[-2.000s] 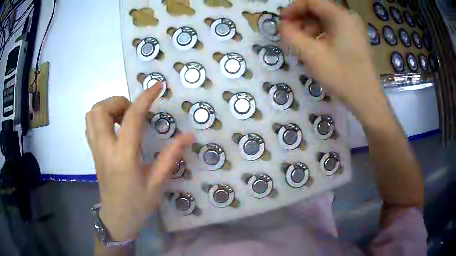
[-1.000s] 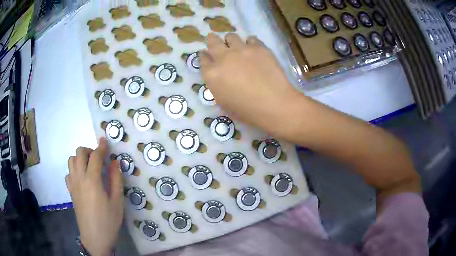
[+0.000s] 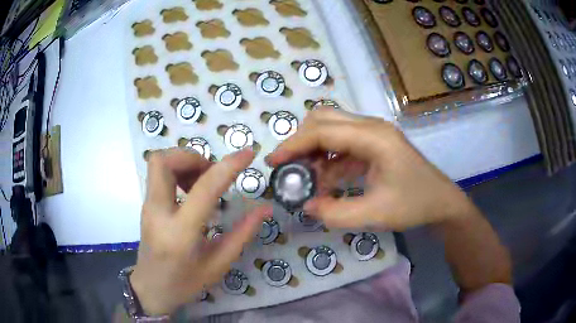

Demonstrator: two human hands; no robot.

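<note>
My right hand (image 3: 372,170) holds one small round speaker driver (image 3: 294,183) between thumb and fingers, its dark glossy domed face up, above the foam tray. My left hand (image 3: 196,221) is just left of it, thumb and fingers apart, with nothing seen in it. The white foam tray (image 3: 344,243) lies under both hands. Its nearer rows hold units with pale rings and grey centres, such as this seated unit (image 3: 312,73). Its farther rows are empty tan cutouts (image 3: 259,47). Some units are hidden under my hands.
At upper right, a clear plastic tray (image 3: 404,107) holds dark-faced units over brown card. Stacked trays (image 3: 543,126) stand at far right. A handheld meter (image 3: 24,139) and a small tan board (image 3: 54,161) lie at left, with thin wires (image 3: 25,31) behind. The bench has a blue edge (image 3: 101,247).
My right hand has come back from the tray's upper rows and now holds a unit dark face up. My left hand has moved right, over the tray, close to it.
</note>
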